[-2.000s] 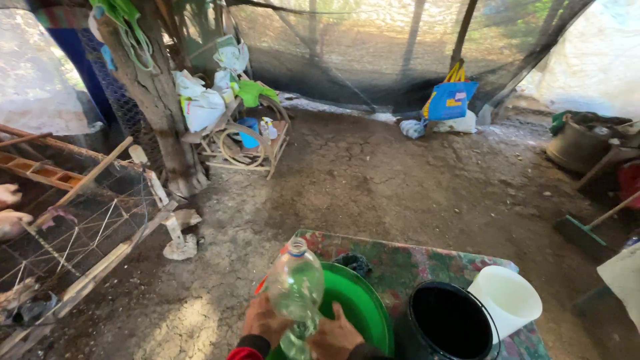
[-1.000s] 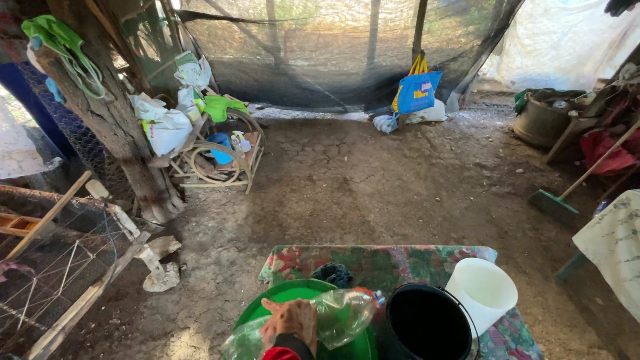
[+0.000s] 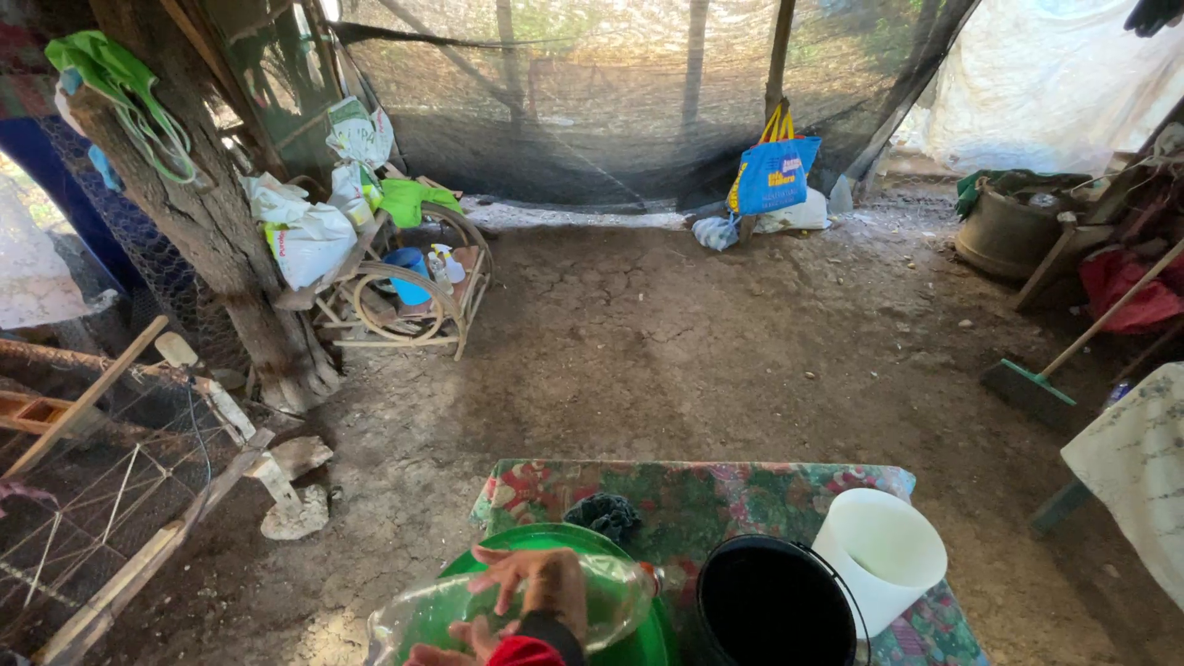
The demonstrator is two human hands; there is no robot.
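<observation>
A clear plastic bottle (image 3: pixel 606 597) lies on its side across a green basin (image 3: pixel 541 536), its reddish cap end pointing right. My right hand (image 3: pixel 546 583), in a red and dark cuff, is over the bottle's middle with fingers spread to the left. Fingers of my left hand (image 3: pixel 453 647) show below it at the bottle's near side; the rest is hidden or out of frame. Right of the basin stand a black bucket (image 3: pixel 775 601) with a wire handle and a white plastic bucket (image 3: pixel 879 555). Behind the basin lies a dark crumpled cloth (image 3: pixel 603 516).
A floral tablecloth (image 3: pixel 721 481) covers the table. Beyond, on the dirt floor, are a rattan cart (image 3: pixel 407 324) with bags, a tree trunk (image 3: pixel 222 250), a blue bag (image 3: pixel 772 176) and a broom (image 3: pixel 1036 384). A wooden and wire frame (image 3: pixel 111 610) stands at left.
Two seconds ago the bottle was upright between both hands; now it lies on its side, cap to the right. The view has shifted.
</observation>
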